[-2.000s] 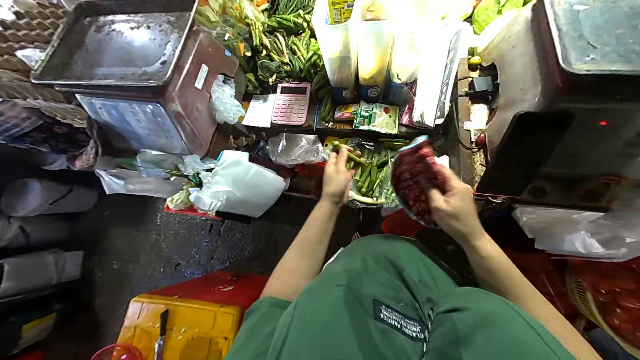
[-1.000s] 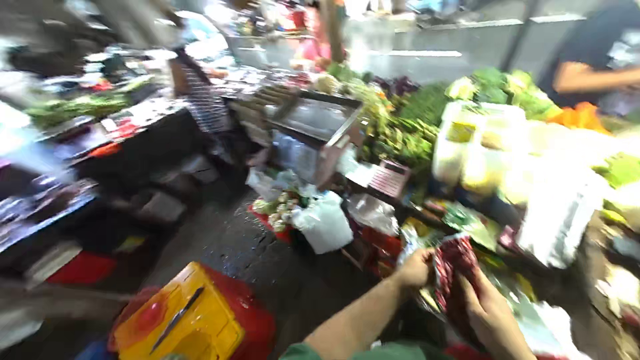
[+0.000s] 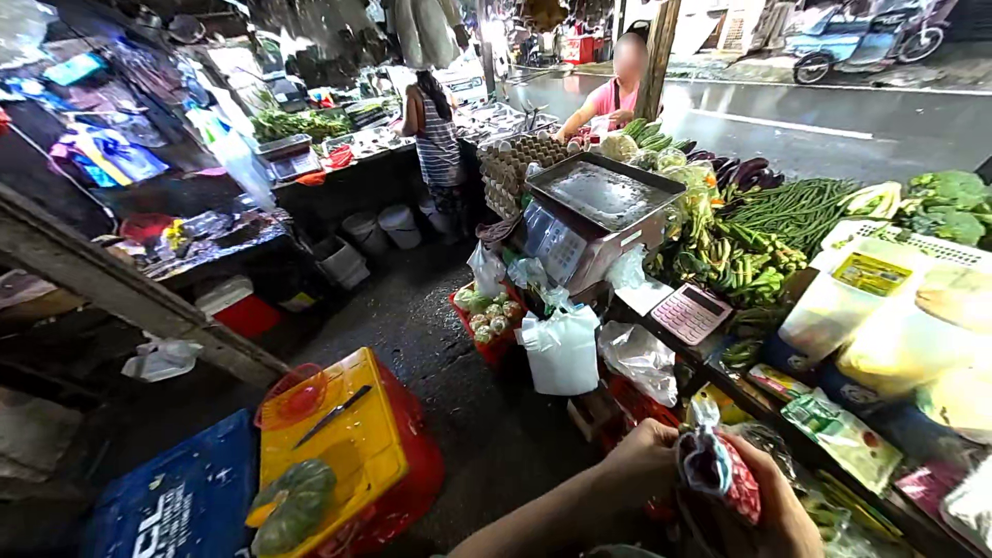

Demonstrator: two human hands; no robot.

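Observation:
Low at the right, my right hand (image 3: 775,496) grips a plastic bag with red contents (image 3: 732,477), its gathered top upward. My left hand (image 3: 647,449) is at the bag's left side, fingers bent near its neck; whether they pinch the plastic is unclear. Beyond the hands hang a clear plastic bag (image 3: 639,360) and a bundle of white plastic bags (image 3: 559,353). A pink calculator (image 3: 690,312) lies on the stall's edge, near a weighing scale with a metal tray (image 3: 604,190).
At lower left, a yellow crate lid (image 3: 349,434) bears a knife (image 3: 333,416), a cut squash (image 3: 294,504) and a red plastic basket (image 3: 293,399). Vegetables (image 3: 790,209) and egg trays (image 3: 527,167) fill the stall. One person (image 3: 618,89) stands behind it, another (image 3: 434,139) farther left.
The view has swung left and up from the stall to the wider market. My left hand, earlier over the green vegetables, has come to the bag in my right hand.

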